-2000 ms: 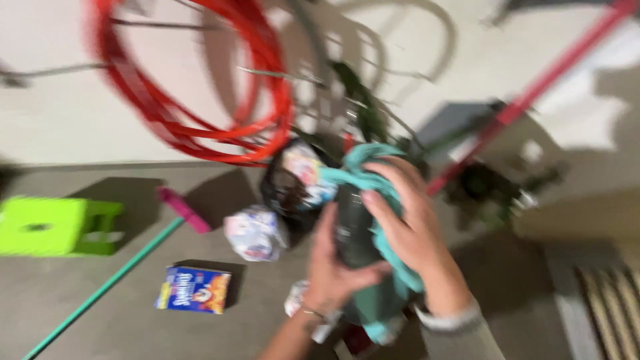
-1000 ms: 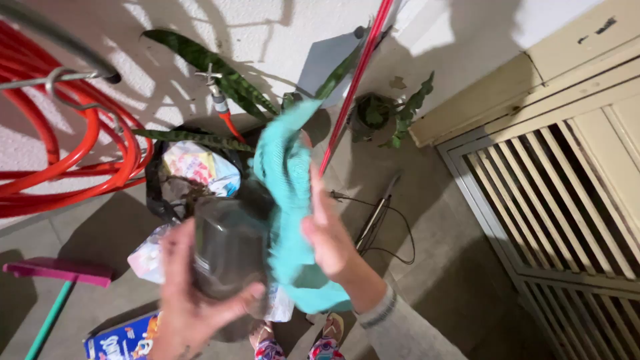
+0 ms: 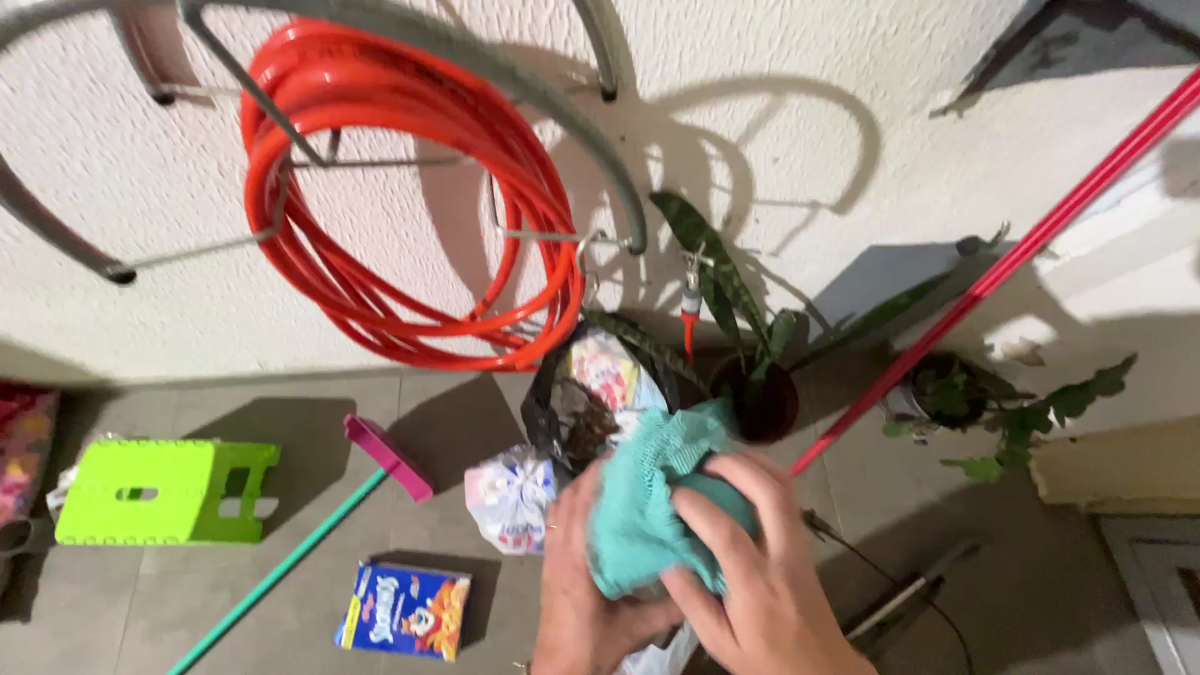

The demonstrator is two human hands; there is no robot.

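Observation:
A teal cloth (image 3: pixel 647 506) lies bunched between my hands at the lower middle of the head view. My right hand (image 3: pixel 750 553) presses the cloth from the right, fingers bent over it. On the other side, my left hand (image 3: pixel 591 591) is wrapped around an object that the cloth mostly covers; the earlier frames show a dark, translucent container in that hand. Just beyond my hands stands an open black trash bag (image 3: pixel 553 403) with crumpled packaging and brown matter inside. A tied white plastic bag (image 3: pixel 511 497) with printing sits left of my left hand.
A coiled red hose (image 3: pixel 412 187) hangs on the wall near a metal rack. Below are a lime-green step stool (image 3: pixel 141 492), a pink squeegee head (image 3: pixel 389 457) on a teal pole and a blue cereal box (image 3: pixel 403 609). A red pole (image 3: pixel 994 277) leans right, near potted plants (image 3: pixel 759 394).
The cloth, beside the container one second ago, now covers most of it, with my right hand over it. The view has swung back left towards the hose and stool.

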